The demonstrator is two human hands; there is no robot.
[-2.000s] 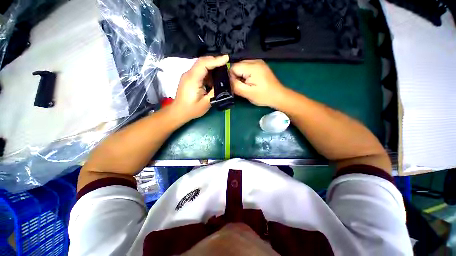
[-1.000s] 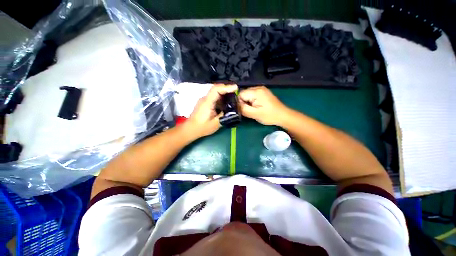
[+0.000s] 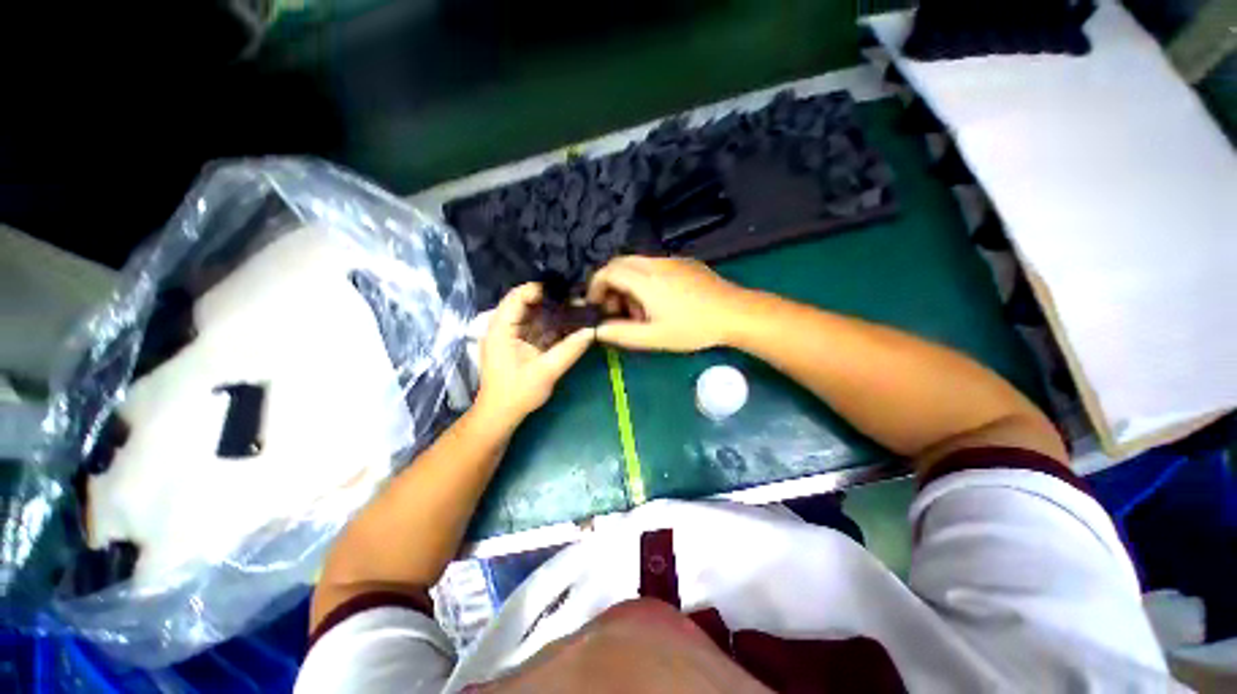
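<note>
My left hand (image 3: 520, 355) holds a black plastic housing (image 3: 559, 323) near the front edge of the parts tray. The housing is tilted and partly hidden by my fingers. My right hand (image 3: 661, 304) is at the housing's right side with its fingers curled in against it; whether it pinches a small piece cannot be told. The dark parts tray (image 3: 794, 228) lies beyond my hands, heaped with small black inserts (image 3: 583, 201). Another black housing (image 3: 695, 210) lies on the tray. A white bottle (image 3: 722, 392) stands on the green bench, nearer to me than my right hand.
A clear plastic bag (image 3: 326, 203) at the left surrounds a white sheet (image 3: 305, 359) with a black housing (image 3: 240, 420) on it. A white corrugated board (image 3: 1085, 203) lies right, black housings (image 3: 997, 30) at its far end. A yellow-green line (image 3: 625, 431) crosses the bench. Blue crate parts show lower left.
The camera view has turned and shifted, so the bench appears tilted. The housing has been turned from upright to lying more sideways between my hands. My right hand now covers its right end.
</note>
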